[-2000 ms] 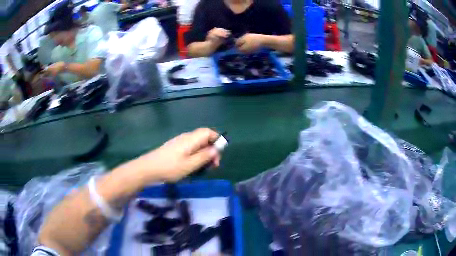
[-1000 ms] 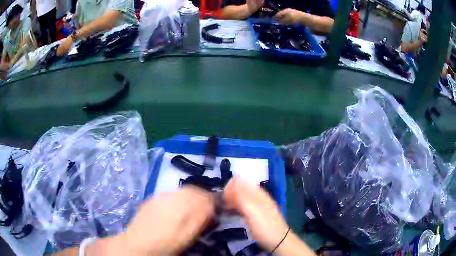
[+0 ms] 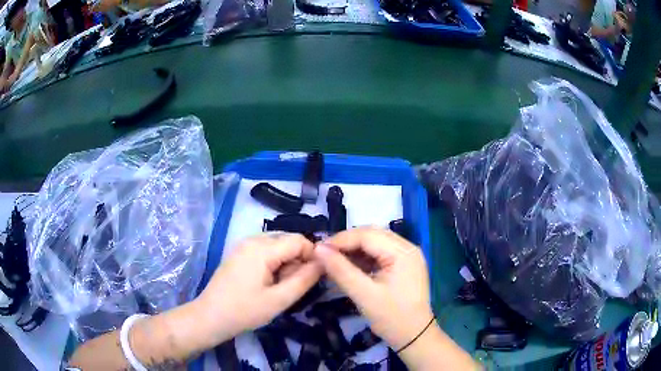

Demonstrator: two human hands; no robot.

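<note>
My left hand [image 3: 262, 279] and my right hand [image 3: 380, 279] meet fingertip to fingertip above the blue tray [image 3: 418, 210]. Both hands pinch a small dark part between thumbs and index fingers; the fingers hide most of it. The tray has a white liner [image 3: 373, 201] with short black plastic pieces. A curved black piece [image 3: 275, 197] lies near its back, and another black piece [image 3: 312, 174] leans on the back rim. Several more pieces [image 3: 326, 337] lie loosely below my hands.
A clear bag [image 3: 130, 224] stands left, a fuller bag [image 3: 536, 224] right. A spray can [image 3: 612, 348] lies bottom right beside black blocks [image 3: 501, 335]. A black band [image 3: 148, 101] lies on the green belt [image 3: 290, 101]. Wired black parts [image 3: 14, 253] are far left. Across stands another blue tray [image 3: 464, 27].
My view has tilted down, then both hands have come together over the tray. Earlier my left hand was above the tray's back edge with a small white-and-black piece; the right hand was out of view.
</note>
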